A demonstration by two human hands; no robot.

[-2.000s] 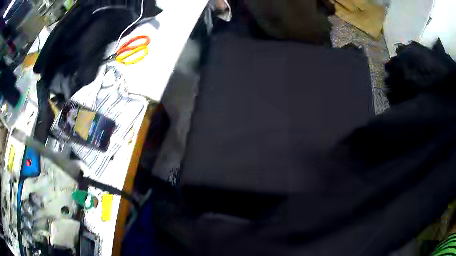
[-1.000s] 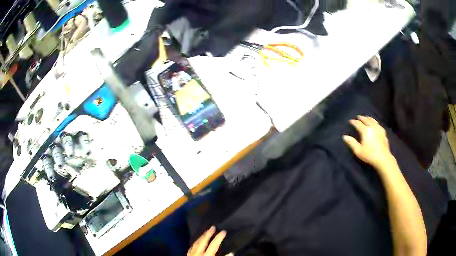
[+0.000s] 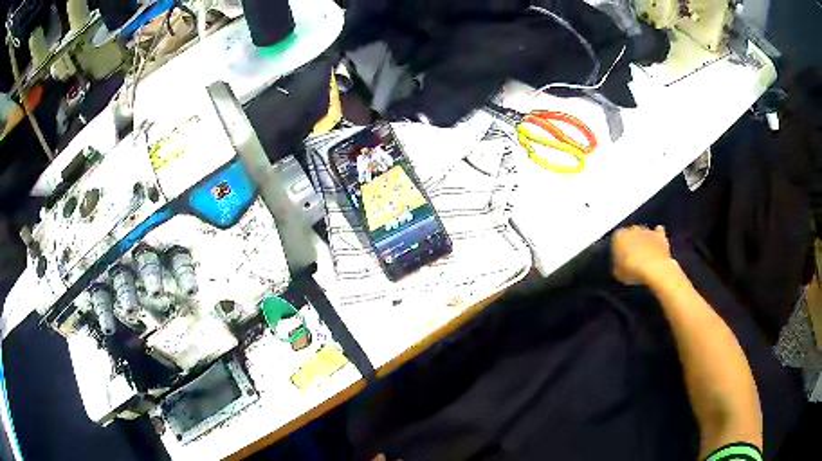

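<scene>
Black fabric [image 3: 559,369] lies spread over the lap, below the table's wooden edge. My right hand [image 3: 642,255] is on its upper right part, with the fingers curled into the cloth; the fingertips are mostly hidden. My left hand [image 3: 386,457] shows only as a sliver of fingers at the bottom edge, over the same fabric; the rest is cut off by the frame.
The white overlock machine [image 3: 203,270] stands at left on the table [image 3: 622,194]. A phone [image 3: 392,203] lies on striped cloth [image 3: 487,261]. Orange and yellow scissors [image 3: 552,153], a green holder [image 3: 287,317], a yellow piece [image 3: 318,366], black cloth [image 3: 469,54] and a thread cone [image 3: 270,22] are there.
The large smooth panel no longer shows squarely in front. The view has swung left to the machine. My right hand came into view spread, then curled; my left hand has slid almost out of frame.
</scene>
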